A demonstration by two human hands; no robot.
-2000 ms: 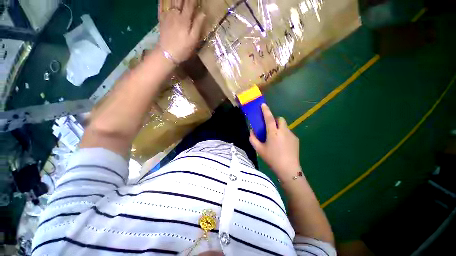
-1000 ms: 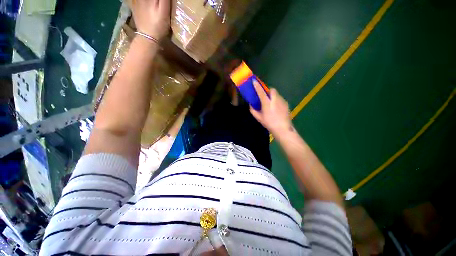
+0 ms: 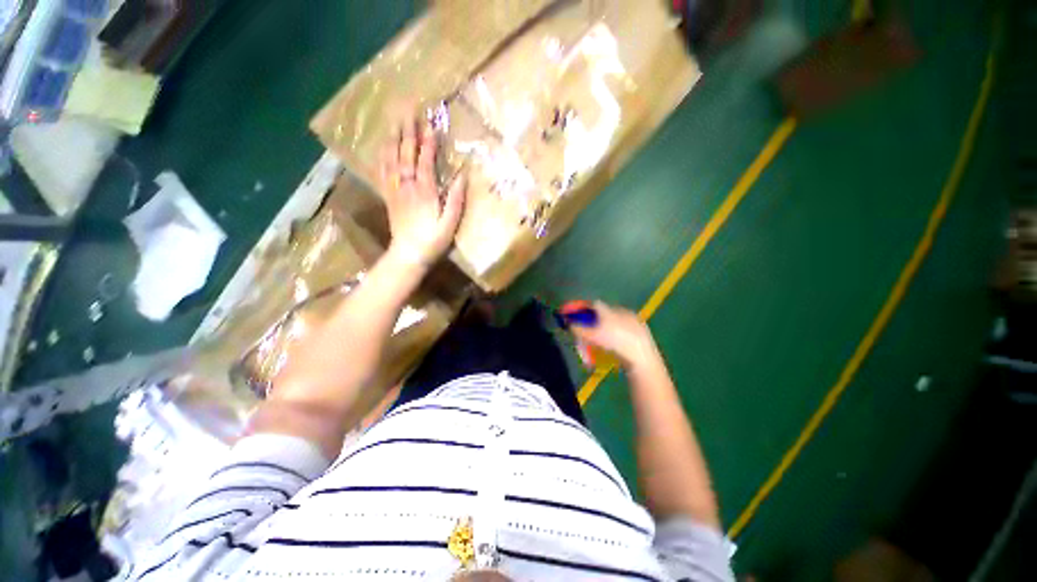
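The brown carton (image 3: 534,136) lies at the top middle, its broad face up, with shiny clear tape and black handwritten marks. My left hand (image 3: 419,205) rests flat on its near left part, fingers slightly apart. My right hand (image 3: 614,335) is off the carton, below its near corner, and holds the tape dispenser (image 3: 579,316). The dispenser is small and blurred here, blue with orange-red parts, partly hidden by the hand. A second taped carton (image 3: 330,244) lies to the left, partly under my left forearm.
The bench's pale metal edge (image 3: 273,244) runs diagonally at left. A white crumpled sheet (image 3: 173,247) lies beyond it. A loose white pile (image 3: 171,455) is at lower left. The green floor with yellow lines (image 3: 728,237) is on the right, with a brown box-like shape (image 3: 847,68) at upper right.
The carton's broad marked face shows again after a narrower side was in view. My left hand has moved from the top edge onto this face. My right hand and dispenser are lower, nearer my body.
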